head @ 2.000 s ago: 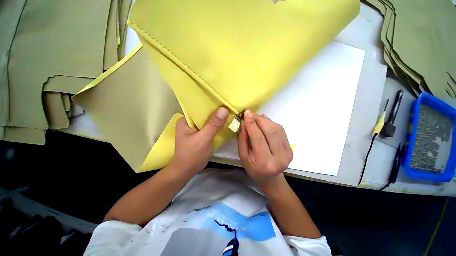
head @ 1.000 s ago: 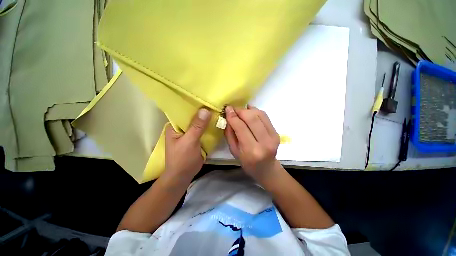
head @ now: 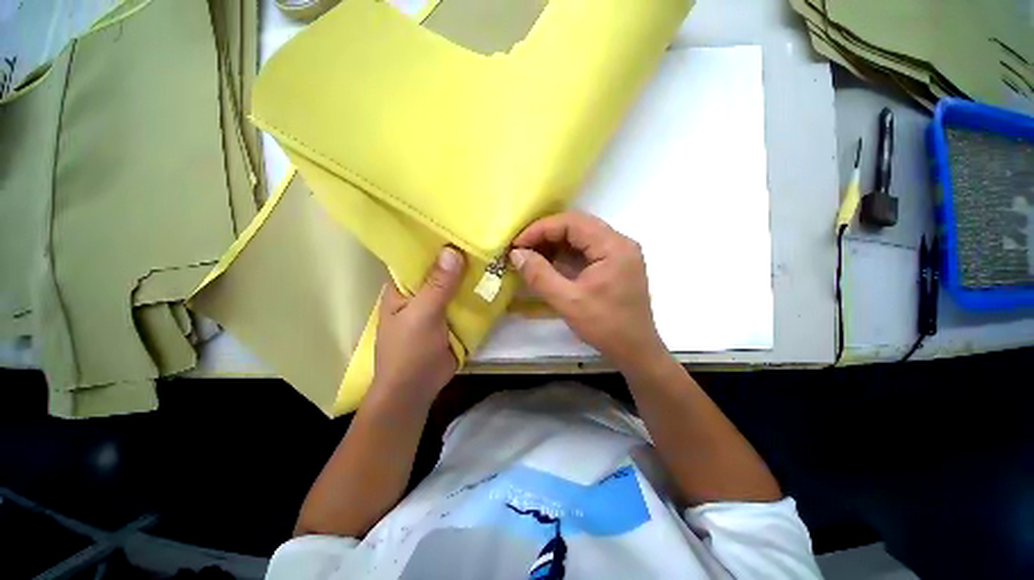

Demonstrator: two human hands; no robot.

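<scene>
The leather panel [head: 454, 136] lies folded in front of me, mostly yellow side up, with olive showing at the left. A stitched seam [head: 369, 187] runs diagonally across it to a small metal fitting [head: 497, 265]. A small pale piece [head: 489, 284] hangs at the fitting. My left hand [head: 416, 334] grips the panel left of the seam end, thumb on top. My right hand [head: 590, 278] is at the fitting from the right, thumb and index finger bent close to it; whether the fingertips grip it is hard to tell.
A white board [head: 709, 204] lies under the panel. Stacked cut panels lie left [head: 147, 170] and upper right [head: 896, 45]. At the right are a yellow corded pen [head: 848, 202], a dark block-ended tool [head: 880, 206], a black pen tool [head: 929, 289] and a blue tray [head: 943, 204] of small grey pieces.
The panel has shifted left in view and its upper part has folded, showing an olive patch at the top. My right thumb and index finger have spread apart somewhat at the fitting.
</scene>
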